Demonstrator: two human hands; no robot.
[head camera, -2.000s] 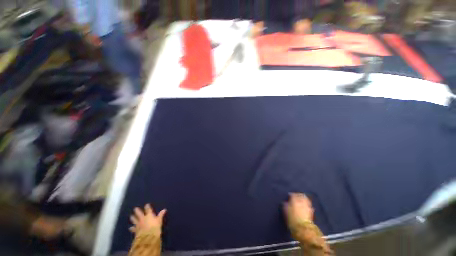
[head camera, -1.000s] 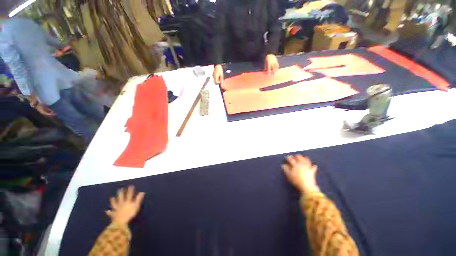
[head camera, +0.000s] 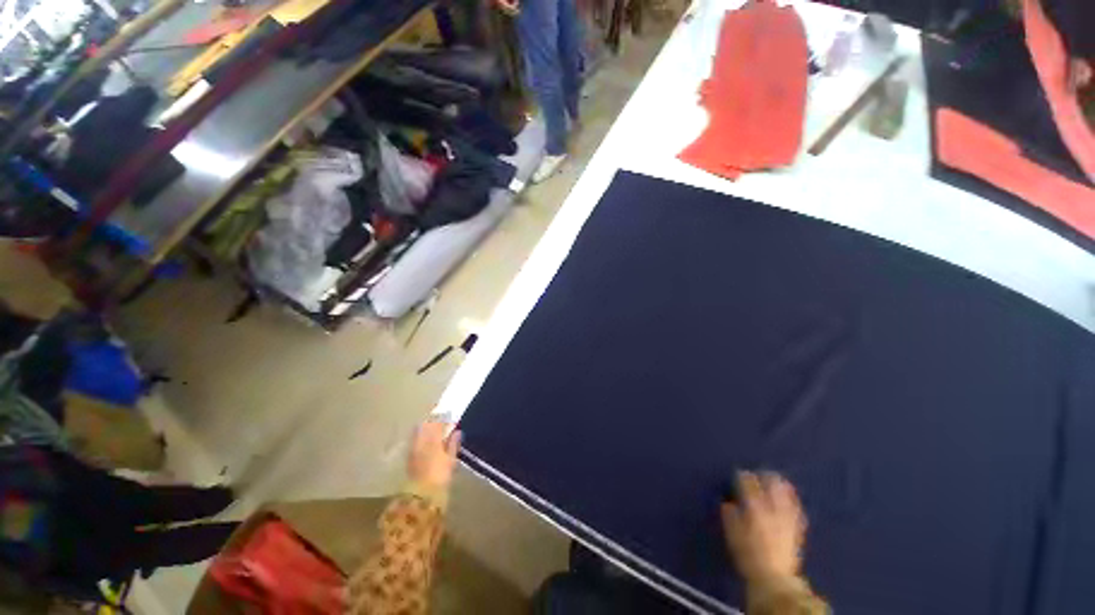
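Note:
Dark navy cloth (head camera: 720, 348) lies over the near part of the white cutting table (head camera: 576, 228). A thin white selvedge line runs along its near edge. My left hand (head camera: 435, 454) is at the table's near left corner, by the cloth's corner; whether its fingers pinch the cloth cannot be told. My right hand (head camera: 765, 523) rests on the cloth near its near edge, slightly blurred, with a few wrinkles beyond it.
A red pattern piece (head camera: 757, 90) lies at the far table end, beside a brown stick (head camera: 855, 106) and a grey-brown block (head camera: 889, 106). More red pieces (head camera: 1015, 168) lie on the far dark cloth. A bagged heap (head camera: 312, 216) and a person's legs (head camera: 546, 72) are left of the table.
The view has swung left and down. My left hand has moved from the cloth's surface to the near left corner. My right hand has moved from the cloth's far edge towards the near edge.

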